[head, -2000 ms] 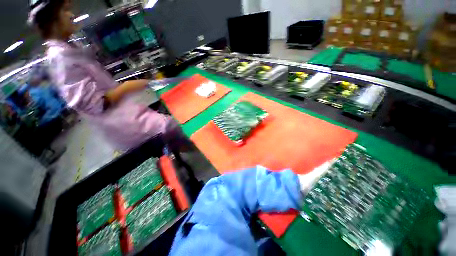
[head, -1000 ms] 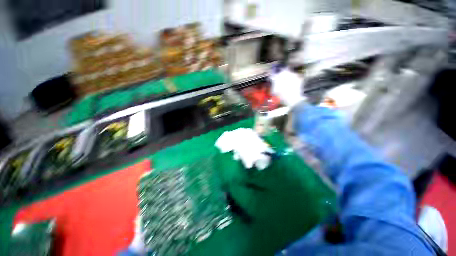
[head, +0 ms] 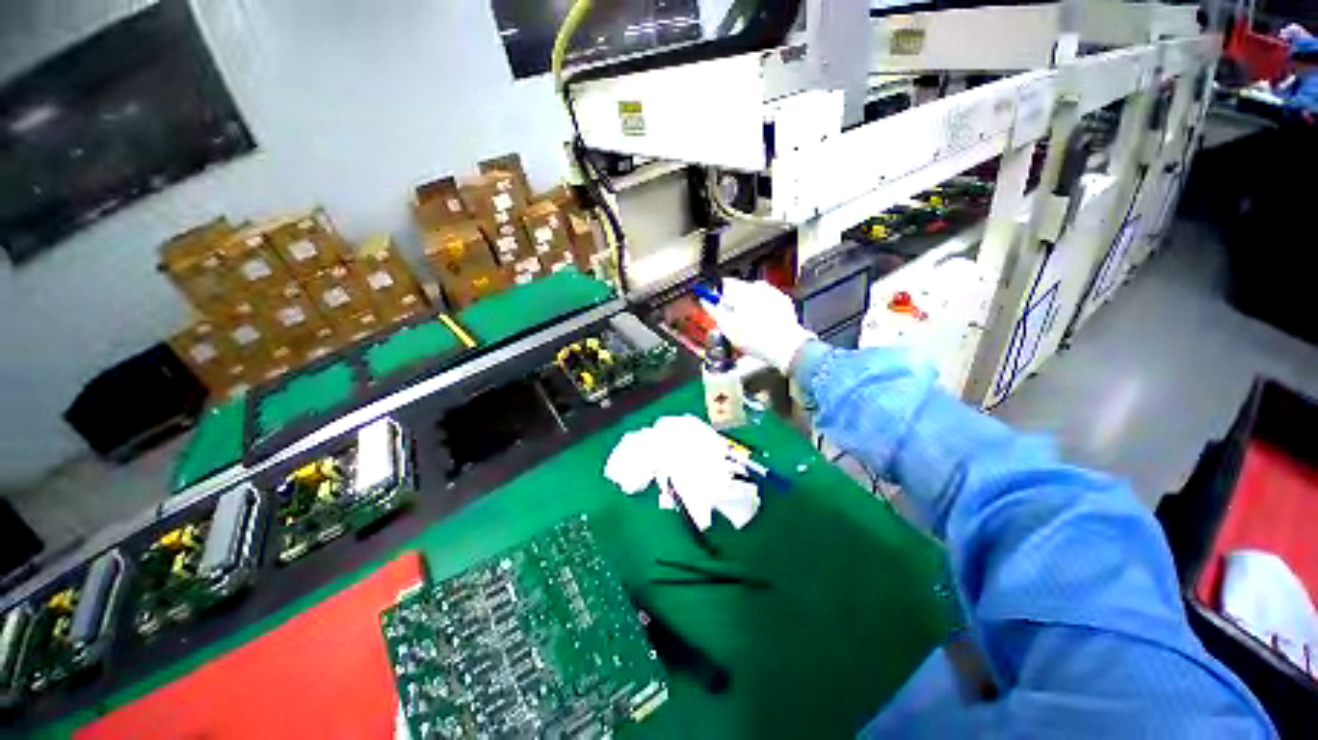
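Note:
My right hand (head: 759, 321), in a white glove, reaches far forward, closed around a slim pen whose blue end (head: 705, 294) sticks out. It is just above and beyond a white labelled bottle (head: 723, 398) with a dark top. A large green control board (head: 528, 643) lies at the lower middle, over the green mat, beside the red pad. A small white sliver shows at the board's lower left edge; it may be my left glove, but it is too cut off to tell. White crumpled cloth or gloves (head: 687, 466), tweezers (head: 708, 575) and a thick black handle (head: 679, 643) lie right of the board.
The black conveyor (head: 484, 427) runs behind the mat, carrying several power boards (head: 347, 484) toward white machines (head: 925, 159). The red pad (head: 275, 665) is at the lower left. A black tote lined red (head: 1279, 513), with a white item inside, stands at right. Cardboard boxes (head: 296, 282) are stacked behind.
The view has swung right, from the red pads and another person to the mat's right end. My right arm has come into view, stretched toward the bottle. The left sleeve has left the picture.

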